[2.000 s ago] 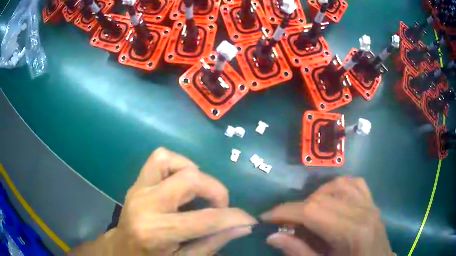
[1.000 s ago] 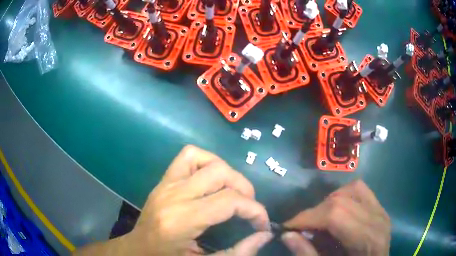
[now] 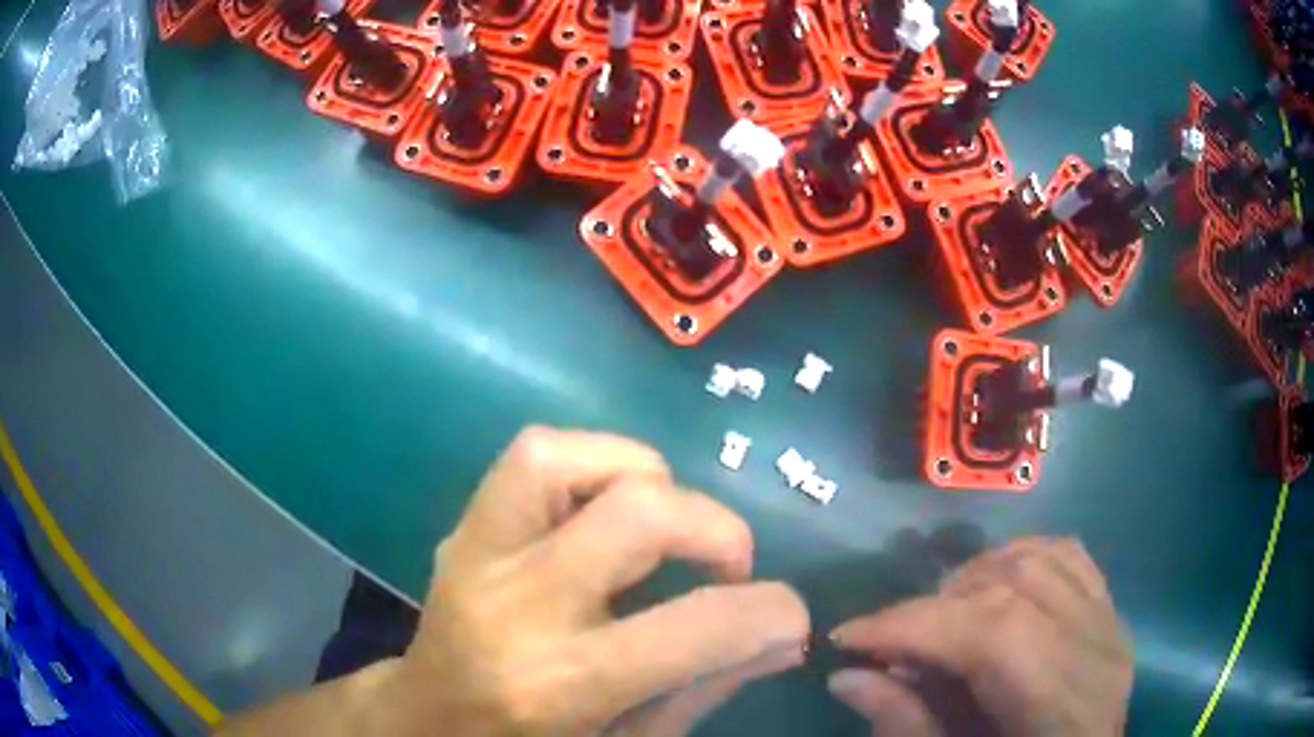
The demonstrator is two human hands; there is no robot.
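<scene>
My bare left hand (image 3: 620, 590) is low in the middle, thumb and forefinger pinched on a tiny dark lead end (image 3: 821, 644) with a shiny spot. My bare right hand (image 3: 994, 634) is just right of it, its forefinger tip at the lead end. A small pale piece, which looks like a white connector housing (image 3: 901, 671), shows faintly between its thumb and forefinger. The rest of the lead and whatever it comes from are hidden or too dark to tell. Several loose white connector housings (image 3: 734, 451) lie on the green table beyond my hands.
An orange plate with a white-tipped cable (image 3: 947, 461) stands beyond my right hand. Several more (image 3: 685, 324) are grouped at top centre. Dark-centred orange plates (image 3: 1239, 295) mass at the right edge by the yellow-green line. A clear bag (image 3: 133, 137) lies top left; blue material (image 3: 72, 677) is bottom left.
The view has shifted, so the plates and loose housings sit further right in the picture. My fingertips stay close together; the pale piece at my right fingers shows less than before.
</scene>
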